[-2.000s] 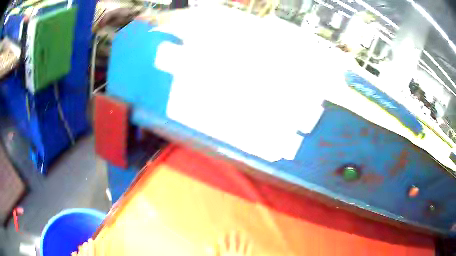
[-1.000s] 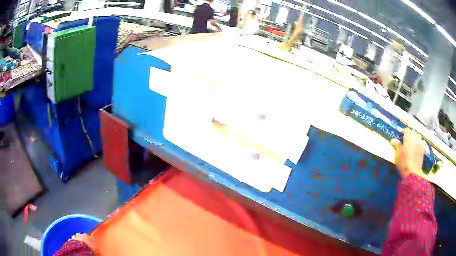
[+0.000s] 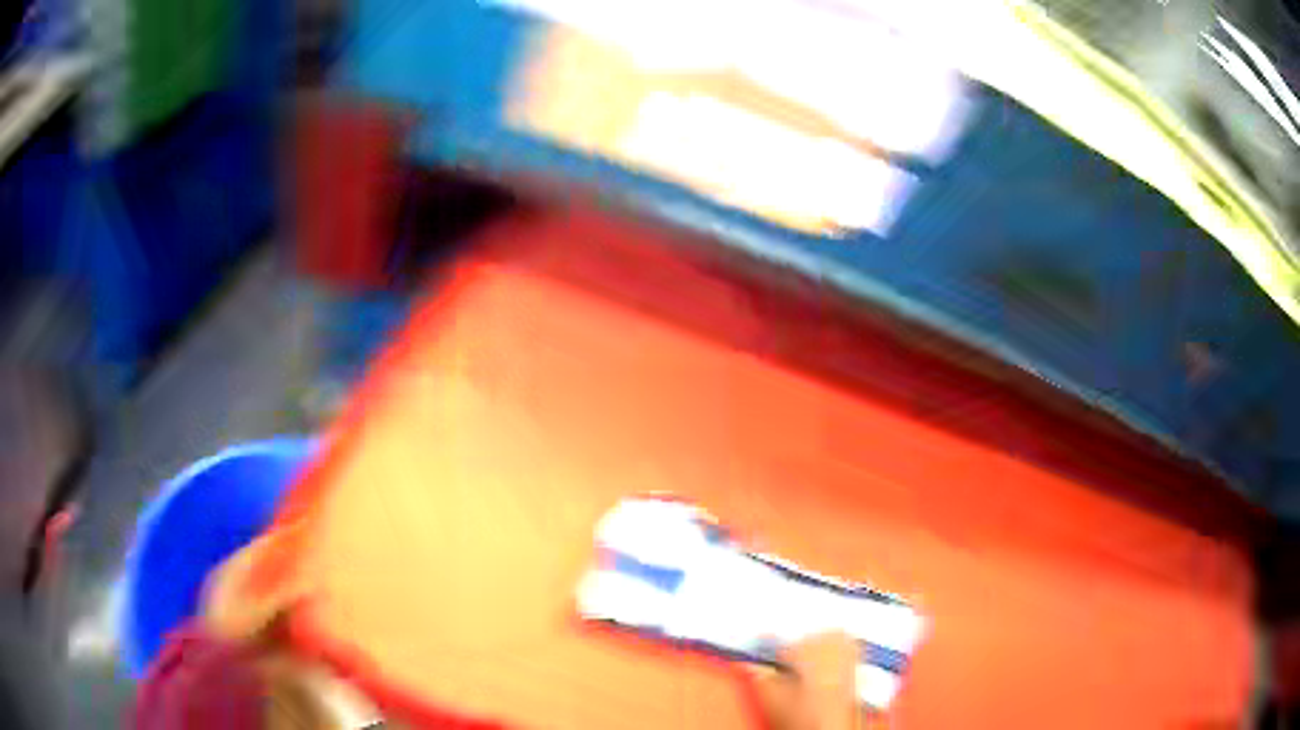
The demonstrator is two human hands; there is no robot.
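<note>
The wide orange-red sheet material (image 3: 471,428) covers the press bed. A long blue-and-white cutting die (image 3: 713,585) is over the sheet's near middle; blur hides whether it touches the sheet. My right hand (image 3: 820,685) is on the die's near right part and grips it, partly cut off by the lower edge. My left hand (image 3: 254,588) is at the sheet's left edge, beside the blue tub. It is badly blurred, and its fingers cannot be made out.
The blue press beam (image 3: 998,257) crosses behind the sheet, with bright white papers (image 3: 756,150) on it. A round blue tub (image 3: 193,506) stands on the floor at the left. A dark red plate (image 3: 342,193) is at the beam's left end.
My right hand has moved from the beam top down over the sheet, bringing the die with it. My left hand shows higher in the picture, at the sheet's left edge. The view has tilted down.
</note>
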